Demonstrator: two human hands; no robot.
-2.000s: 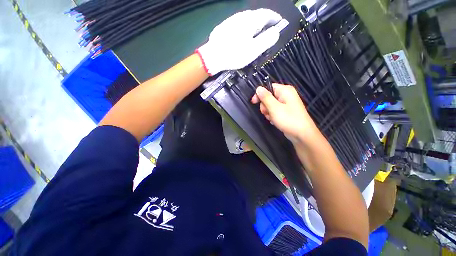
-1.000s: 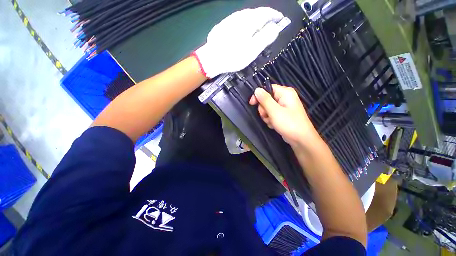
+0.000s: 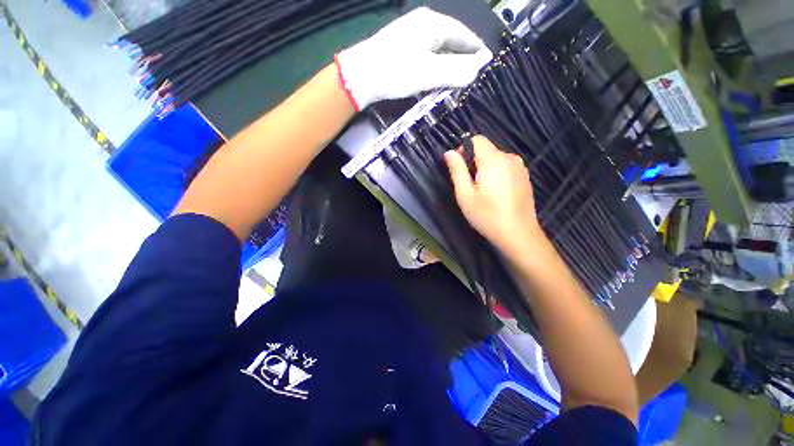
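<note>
My left hand (image 3: 413, 59), in a white knit glove with a red cuff, is over the far end of a silver slotted loading bar (image 3: 396, 138); its fingertips are by the brassy cable tips, and I cannot tell whether they grip anything. Several black cables hang from the bar toward me. My bare right hand (image 3: 494, 187) pinches black cable, its end at the thumb and forefinger, right of the bar. A dense row of black cables (image 3: 557, 165) lies on the dark plate, brassy tips at the far side and coloured wires at the near right.
A fan of black cables (image 3: 252, 39) lies on the green mat (image 3: 261, 96). Blue crates (image 3: 165, 161) stand below left and at the bottom (image 3: 509, 396). A white tub (image 3: 642, 335) is at lower right. The olive-green press frame (image 3: 670, 87) rises at right.
My left hand has shifted a little and its fingers have come down to the cable tips, uncovering more of the silver bar. My right hand has moved slightly right, still pinching cable.
</note>
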